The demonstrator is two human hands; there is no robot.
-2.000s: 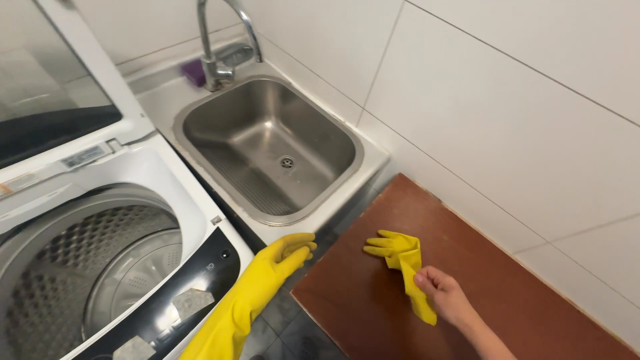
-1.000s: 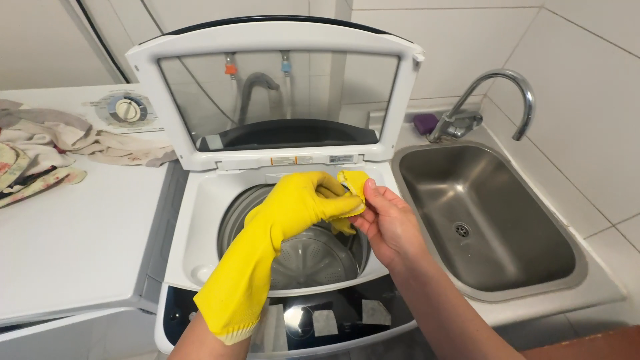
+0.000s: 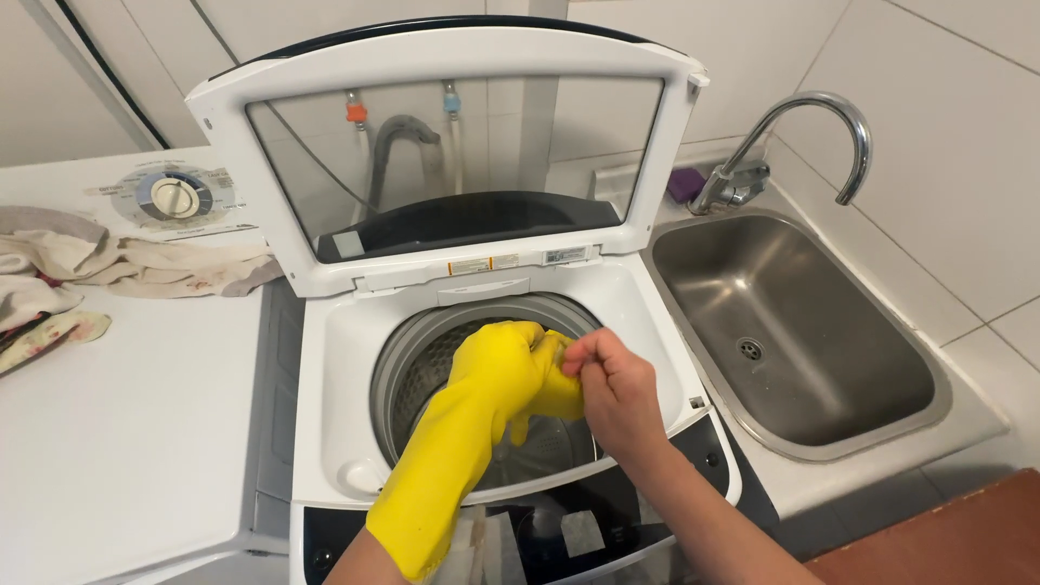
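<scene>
My left hand (image 3: 496, 370) wears a long yellow rubber glove and pinches the cuff of a second yellow rubber glove (image 3: 561, 394). That loose glove hangs between my hands over the drum (image 3: 414, 382) of a top-loading washing machine. My right hand (image 3: 617, 390) is bare and grips the other side of the same cuff with fingers curled. Behind them stands the machine's raised lid (image 3: 219, 106) with its clear window. Part of the loose glove is hidden behind my fingers.
A stainless steel sink (image 3: 796, 325) with a chrome faucet (image 3: 861, 146) lies to the right, a purple sponge (image 3: 685, 184) beside the faucet. Crumpled cloths (image 3: 162, 264) lie on a white appliance (image 3: 122, 422) at left. A reddish-brown board (image 3: 951, 536) is at the lower right.
The loose glove lay on the reddish-brown board under my right hand; now both hands hold it over the washer drum. The view has swung left to the washer.
</scene>
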